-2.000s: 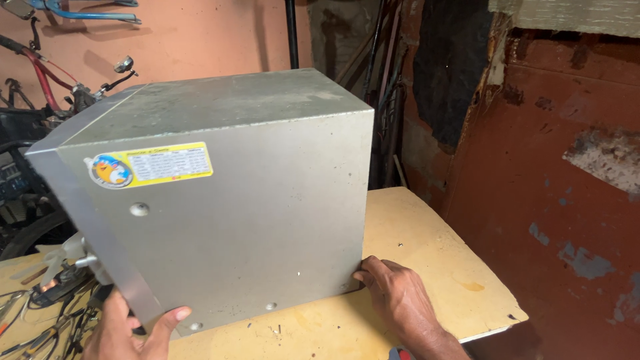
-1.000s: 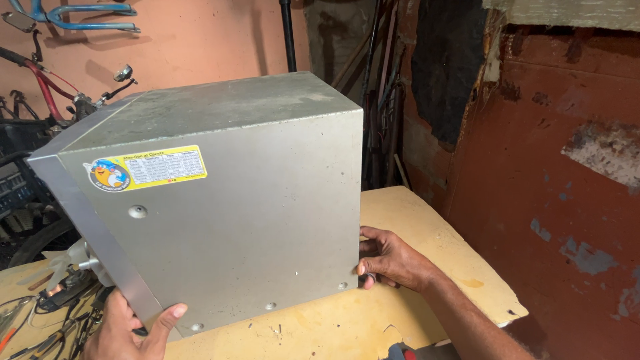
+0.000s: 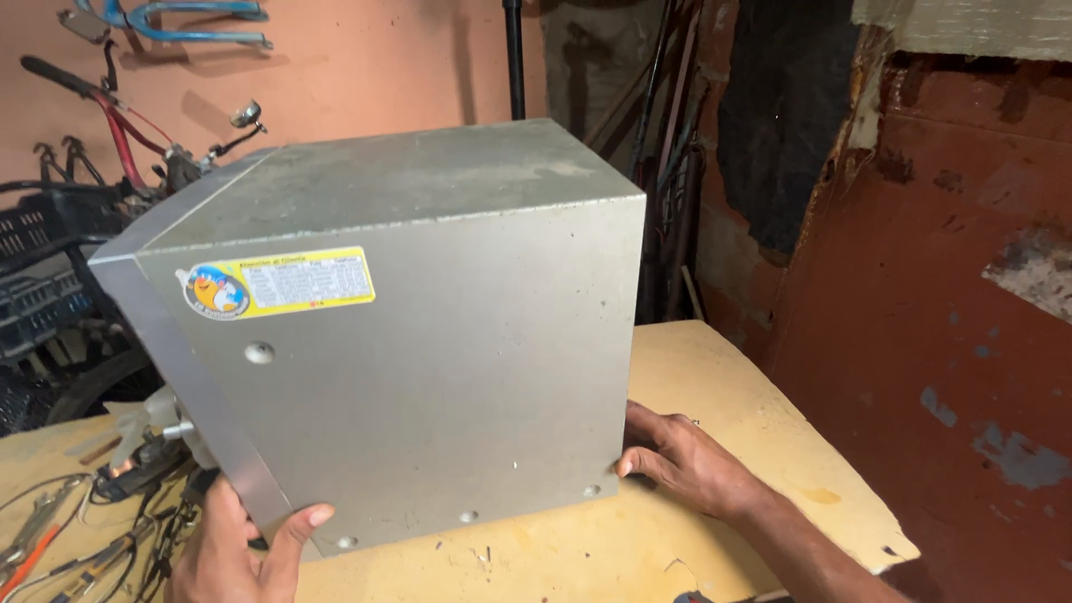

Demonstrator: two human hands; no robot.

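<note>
A large grey metal appliance housing stands on a yellowish tabletop, its broad side panel facing me. The panel carries a yellow sticker with writing, a round dimple and several recessed screws along the bottom. My left hand grips the lower front corner at the left, the thumb on the side panel and the fingers around the front edge. At the lower rear corner, my right hand holds the housing, its thumb at the edge and its fingertips hidden behind. A pale plastic fitting juts from the front face.
Hand tools and cables lie at the left of the tabletop, near the housing. A red bicycle and dark plastic crates stand behind on the left. A reddish wall rises on the right. Part of a dark object shows at the bottom edge.
My right hand has shifted from the front of the lower rear corner to around the rear edge. My left hand stays at the lower front corner.
</note>
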